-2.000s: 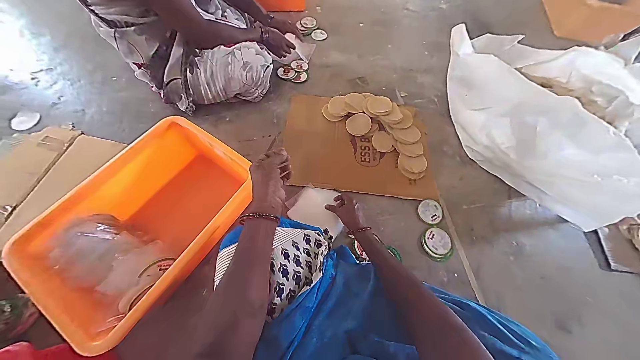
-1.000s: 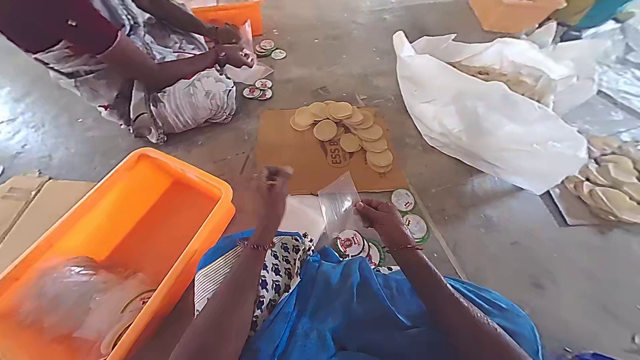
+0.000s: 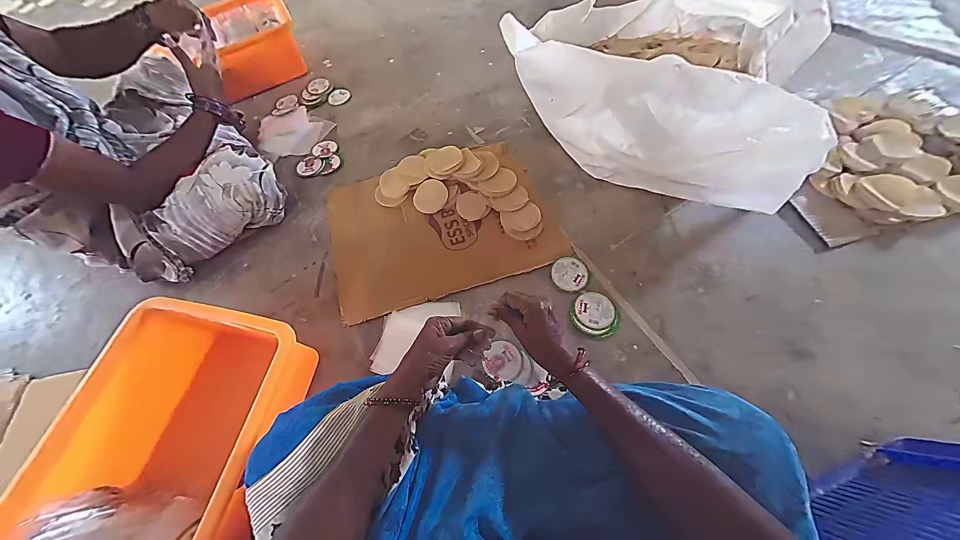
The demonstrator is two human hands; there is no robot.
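Observation:
My left hand [image 3: 448, 345] and my right hand [image 3: 531, 326] are close together above my lap, both pinching a clear plastic bag [image 3: 474, 352]. Behind the bag lie round printed labels [image 3: 502, 361]. A stack of white sheets [image 3: 409, 330] rests beside my left hand. Beyond my hands, thin pale round discs [image 3: 444, 160] lie overlapping in an arc on a flat cardboard sheet [image 3: 390, 262]. Right of the cardboard, more round printed labels with green edges [image 3: 595, 311] lie on the floor, one group a stack.
An orange plastic crate [image 3: 281, 360] with clear plastic bags inside stands at the left. Another person [image 3: 150, 165] sits at the upper left by an orange crate [image 3: 266, 60]. A white sack [image 3: 667, 127], a heap of discs [image 3: 892, 165] and a blue basket [image 3: 892, 487] are at the right.
My left hand has moved in beside my right hand at the plastic bag; one second ago it was raised apart from it. The view has shifted.

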